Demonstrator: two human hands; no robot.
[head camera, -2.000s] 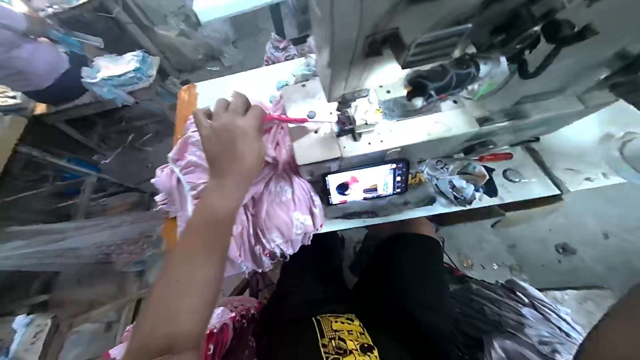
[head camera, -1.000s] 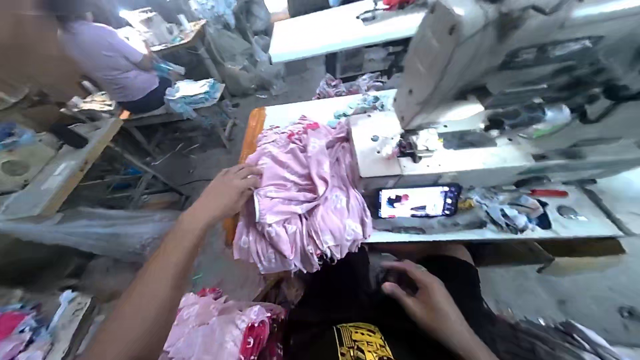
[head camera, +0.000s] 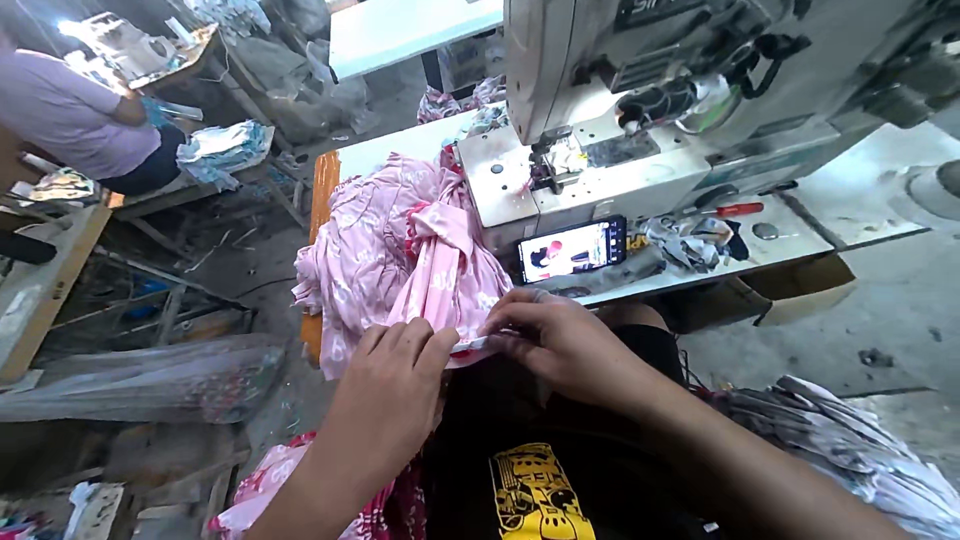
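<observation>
Pink patterned fabric pieces lie heaped at the left end of the white sewing table. At the heap's near edge, my left hand pinches a white-edged part of one piece. My right hand grips the same edge a short way to the right, its thumb and forefinger together. Behind the heap, to the right, stands an industrial sewing machine, its needle area beside the fabric. A phone with a lit screen rests in front of the machine bed.
Right of the phone lie fabric scraps and a red-handled tool. More pink fabric is low at the left, grey-white cloth low at the right. A cardboard box sits under the table. A person sits at the upper left.
Two seconds ago my left hand held something red, perhaps a tool, over the heap; it is no longer seen there. My right hand has come from my lap to the fabric, and both hands now grip its edge.
</observation>
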